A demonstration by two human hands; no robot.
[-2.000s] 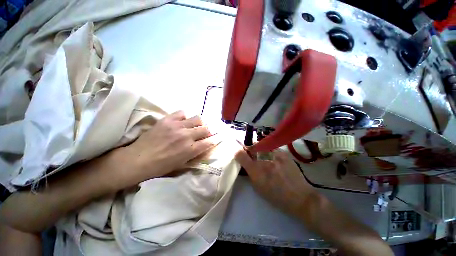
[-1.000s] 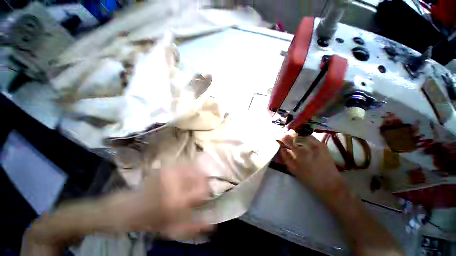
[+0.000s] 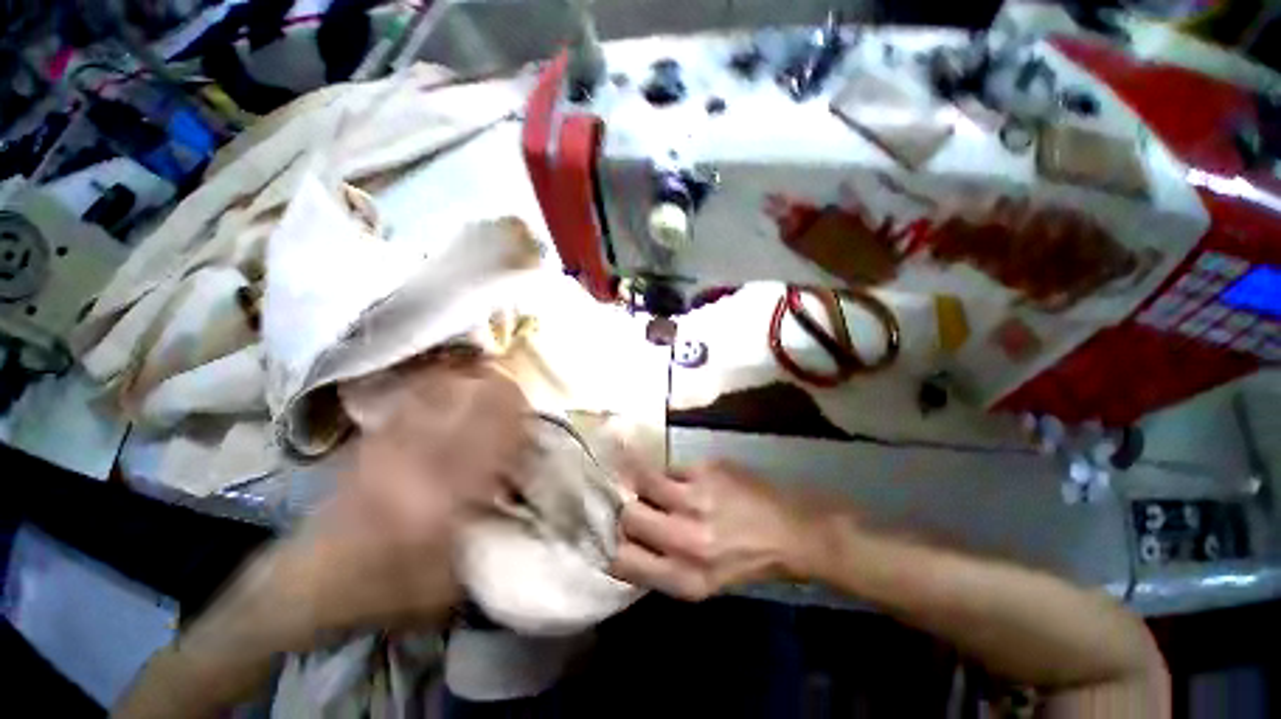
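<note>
The cream garment (image 3: 548, 555) lies bunched at the table's front edge, left of and in front of the needle area, and hangs over the edge. My right hand (image 3: 703, 527) grips its right side with bent fingers. My left hand (image 3: 443, 436) is blurred and lies over the garment's middle; whether its fingers hold cloth cannot be told. The white sewing machine (image 3: 731, 211) has a red end (image 3: 569, 190). The presser foot area (image 3: 653, 295) is small and blurred, with both hands in front of it.
Scissors with red-orange handles (image 3: 832, 334) lie on the bed behind the needle area. More cream cloth (image 3: 211, 309) spreads over the table to the left. The control panel with a blue display (image 3: 1250, 291) is at the right. Part of another machine (image 3: 42, 274) shows at the far left.
The view has turned to the right. My right hand has left the presser foot and moved toward the table's front edge with the cloth. My left hand has shifted over the bunched garment.
</note>
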